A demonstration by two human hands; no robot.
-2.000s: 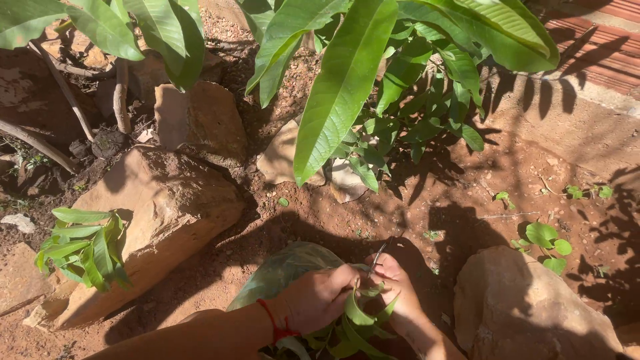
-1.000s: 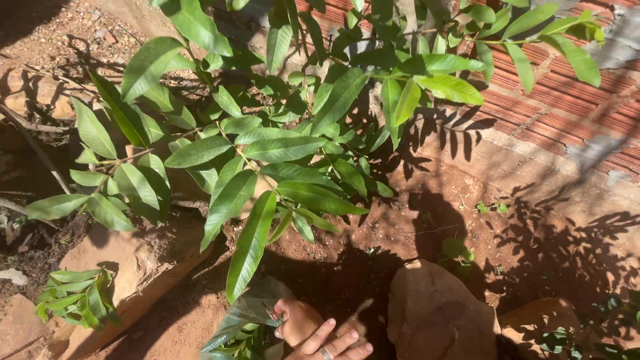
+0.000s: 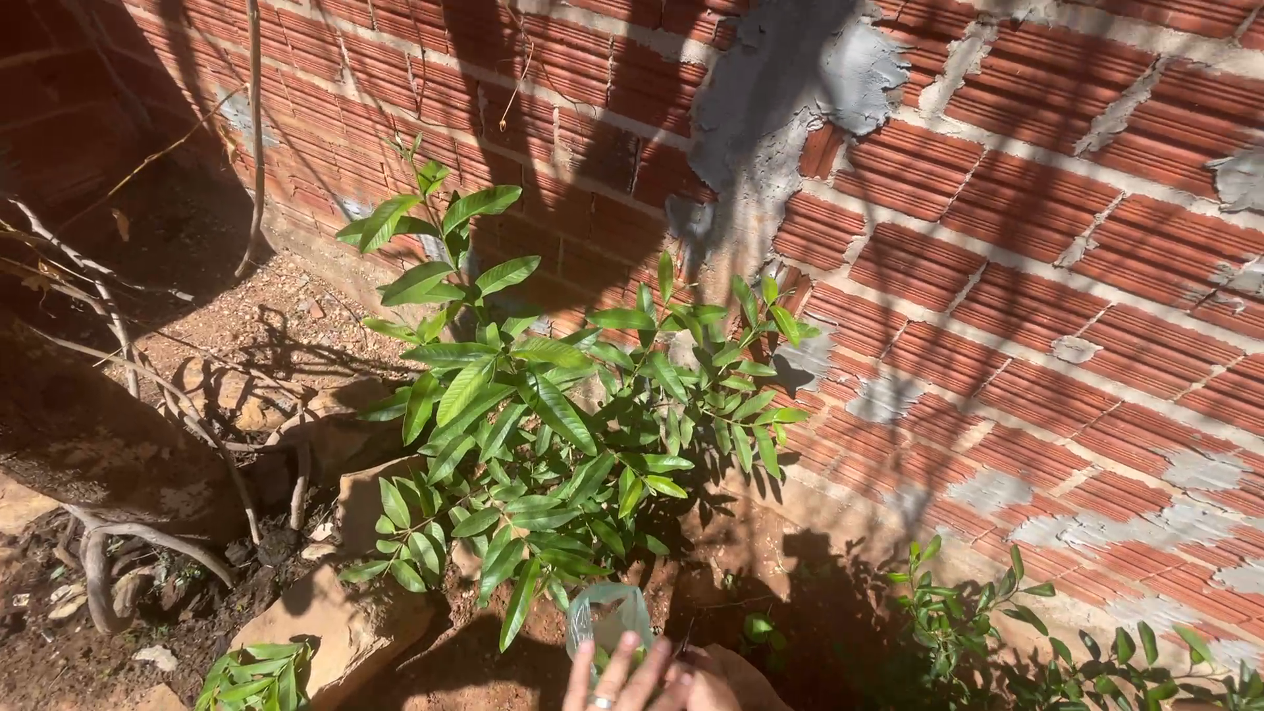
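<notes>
At the bottom centre, my left hand (image 3: 617,676), with a ring on one finger, has its fingers raised in front of a translucent green plastic bag (image 3: 609,612). Against it on the right is my right hand (image 3: 703,683), cut off by the frame's lower edge; whatever its fingers hold is hidden. Some green leaf shows inside the bag. Just above the bag rises a leafy green shrub (image 3: 553,425). A small pile of picked leaves (image 3: 259,676) lies on a stone (image 3: 331,632) to the left.
A hollow-brick wall (image 3: 948,267) with grey mortar patches runs behind the shrub. Bare woody stems (image 3: 148,365) and more stones stand at the left. Another low plant (image 3: 1027,632) grows along the wall's foot at the right. Reddish soil (image 3: 780,553) lies between.
The view has swung up to show the wall. My hands, earlier low over the bag with leaves and a thin thing between them, are now at the frame's lower edge, the left one's fingers spread.
</notes>
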